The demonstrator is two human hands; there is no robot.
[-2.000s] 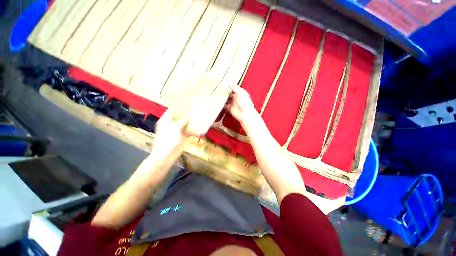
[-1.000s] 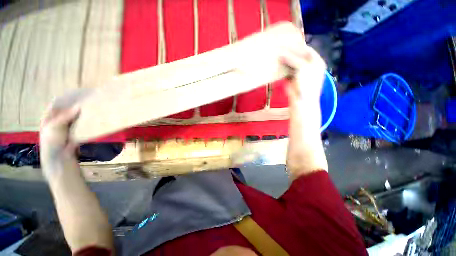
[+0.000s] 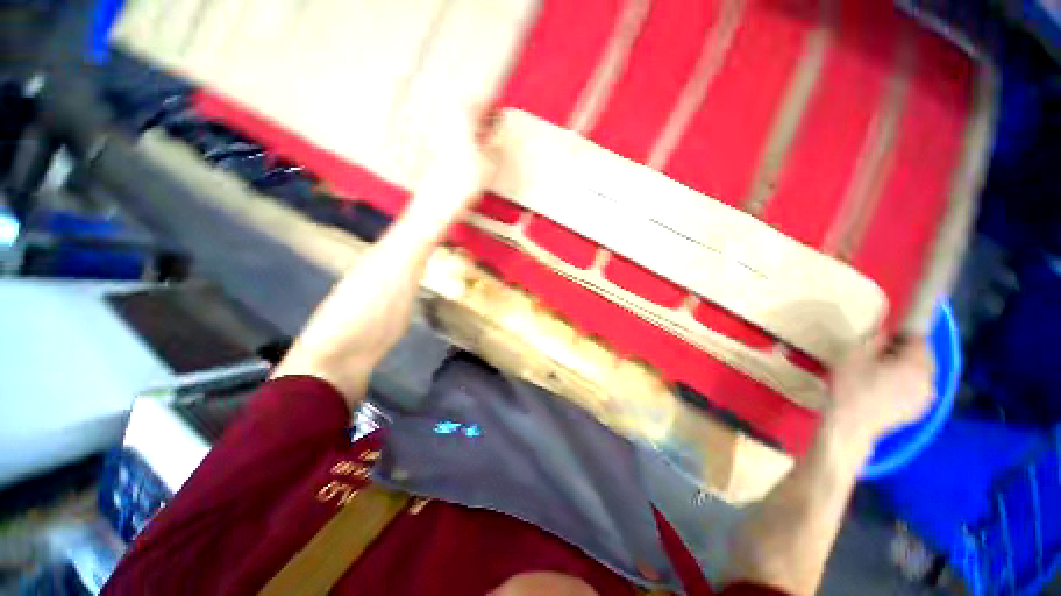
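A long beige cut piece [image 3: 686, 239] with round corners and layered edges is held flat above the red base sheet [image 3: 686, 128]. My left hand [image 3: 460, 157] grips its left end; the fingers are blurred. My right hand [image 3: 884, 378] grips its right end. Thin tan waste strips [image 3: 797, 116] and a tan border [image 3: 628, 300] frame the red slots under and around the piece. Pale cut pieces [image 3: 303, 70] lie side by side at the upper left.
A notched wooden edge [image 3: 547, 349] runs along the front, with black sheeting [image 3: 250, 157] at its left. A blue bucket [image 3: 948, 373] stands at the right corner. A white table [image 3: 70, 367] is at the left.
The beige piece was lifted from the bed and is held at both ends. Since a second ago its tilt has reversed, right end now lower in view, and the camera view has turned.
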